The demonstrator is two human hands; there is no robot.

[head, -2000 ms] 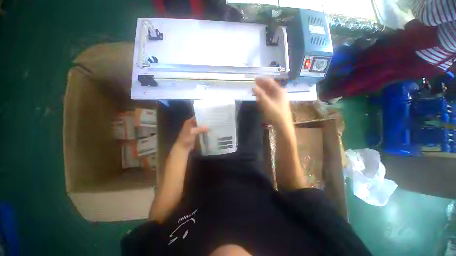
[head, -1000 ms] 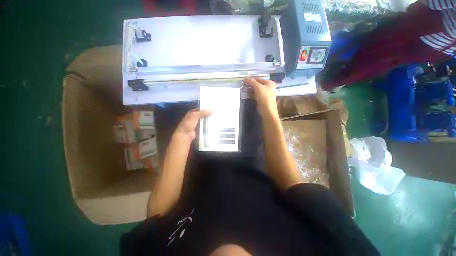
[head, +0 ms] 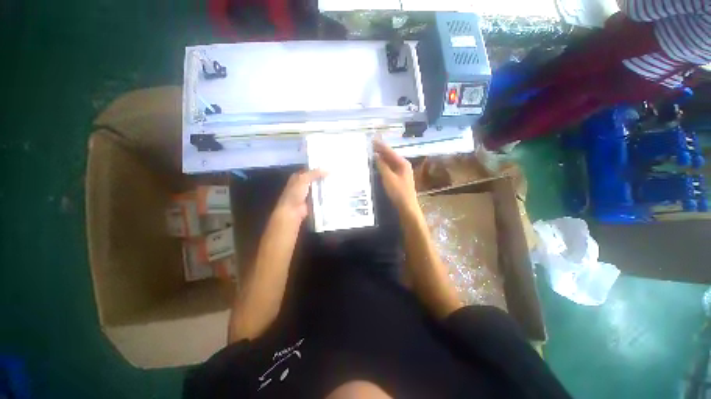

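Observation:
A flat white retail box (head: 343, 183) with dark text bars lies over my lap, its far end at the near edge of the heat sealer's white board (head: 312, 74). My left hand (head: 298, 193) grips the box's left side, thumb on top. My right hand (head: 392, 167) is at the box's upper right corner; its fingertips are close together, and whether they pinch film there is too blurred to tell. The sealing strip (head: 273, 136) runs just beyond the box's far end. Any clear film around the box is hard to make out.
A deep brown carton (head: 129, 234) at left holds orange-and-white packs (head: 204, 234). A brown carton (head: 518, 249) at right holds clear scraps (head: 460, 257). The control box (head: 461, 66) is at the board's right end. A white plastic bag (head: 577, 261) lies on the floor. A person in striped clothing is at upper right.
My right hand has come down from the board to the box's upper right corner. My left hand stays on the box. The view has shifted, moving the sealer left and slightly down.

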